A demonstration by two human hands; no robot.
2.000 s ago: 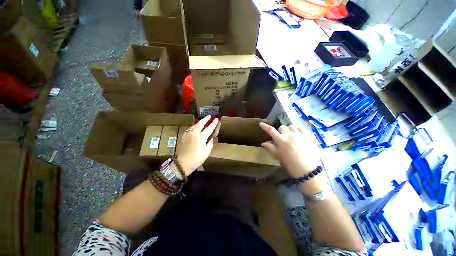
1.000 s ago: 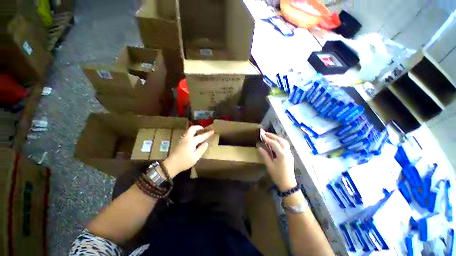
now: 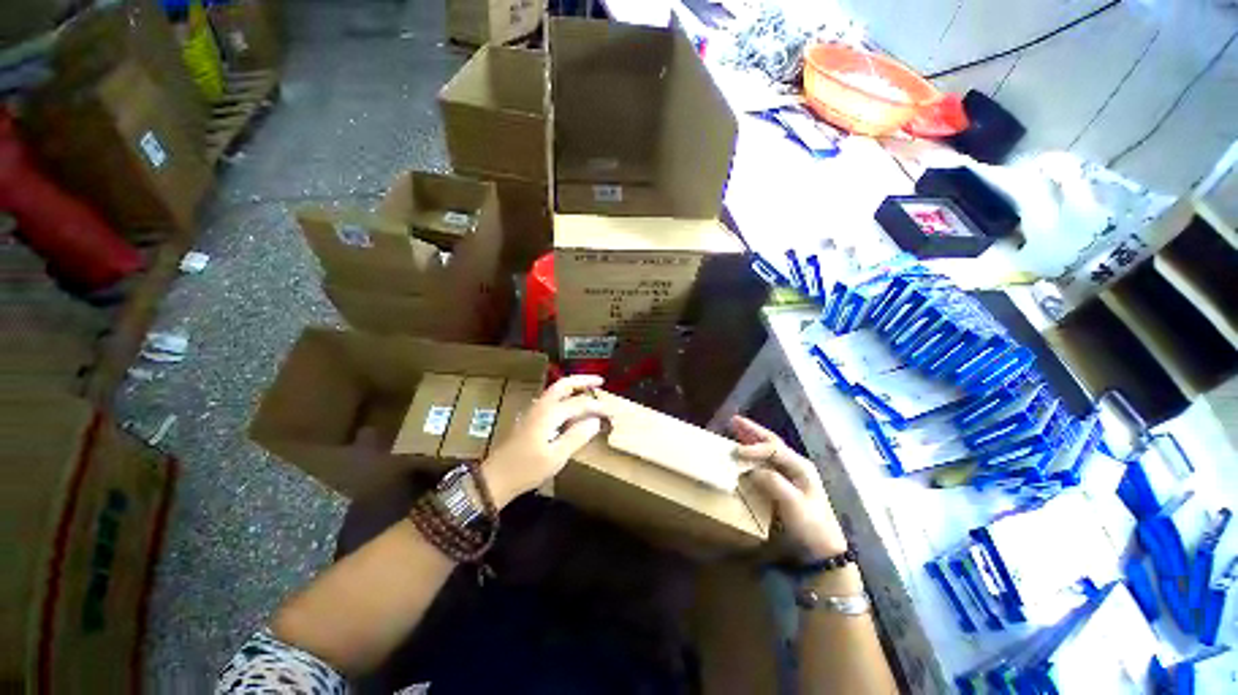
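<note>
A plain brown inner carton (image 3: 652,486) sits on my lap with its lid (image 3: 675,444) folded over the opening; its inside is hidden. My left hand (image 3: 550,437) holds the carton's left end, fingers on the lid's edge. My right hand (image 3: 790,497) holds the right end, fingers at the lid's corner. The master carton (image 3: 315,432) stands open at the left, beside the inner carton, and holds closed inner cartons (image 3: 469,416) with white barcode labels.
The white table (image 3: 869,497) at the right bears rows and heaps of blue-white retail boxes (image 3: 957,350), a black box (image 3: 937,221), an orange basket (image 3: 858,90) and a divided cardboard rack (image 3: 1131,315). Ahead stand a tall shipping carton (image 3: 627,288), stacked open cartons (image 3: 407,265) and a red stool (image 3: 540,302).
The inner carton was open at the top; its lid is now folded down over it. Both hands have moved in on its ends. The view has shifted, showing more floor ahead.
</note>
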